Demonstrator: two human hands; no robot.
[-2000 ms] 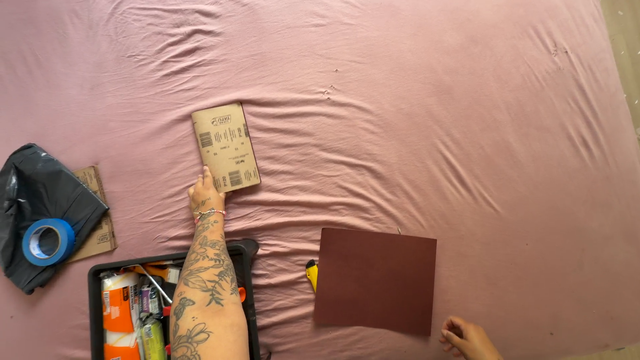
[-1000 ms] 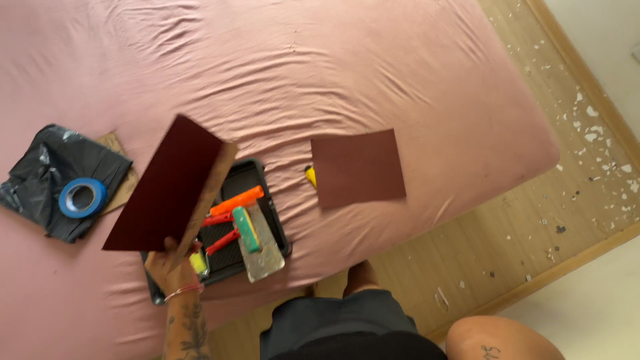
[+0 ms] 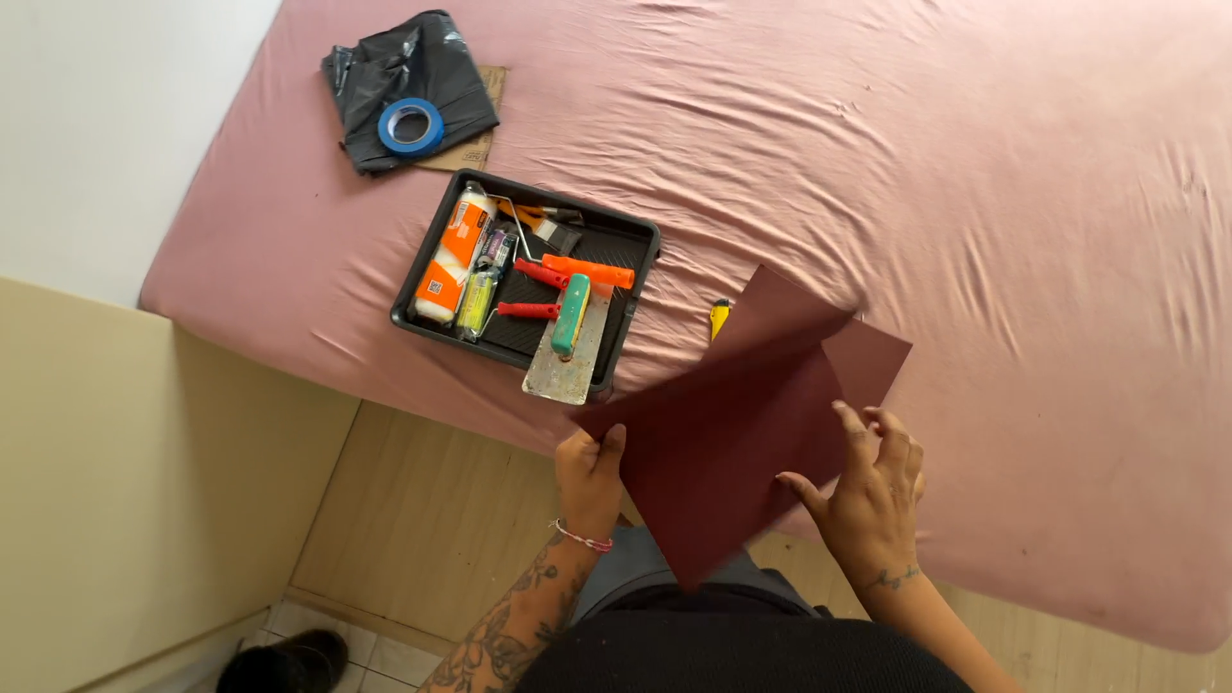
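Observation:
My left hand (image 3: 589, 474) grips the left corner of a dark red-brown sheet of sandpaper (image 3: 722, 443), opened from a fold and held above the bed's edge. My right hand (image 3: 871, 481) is at the sheet's right side with fingers spread; whether it touches the sheet I cannot tell. Another red-brown sheet (image 3: 871, 354) lies on the bed, partly hidden behind the held one. A yellow utility knife (image 3: 719, 318) lies beside them, its lower end covered.
A black paint tray (image 3: 500, 352) holds rollers, brushes and a steel trowel with a green handle (image 3: 572, 316). Blue tape (image 3: 411, 127) rests on a folded black plastic sheet (image 3: 443, 72) over brown paper (image 3: 491, 96). A pink sheet (image 3: 1011, 404) covers the bed.
Two seconds ago my left hand was at the folded sandpaper lying on the bed. The sandpaper has been lifted, opened and brought close to my body, and my right hand has come to it. The view has turned.

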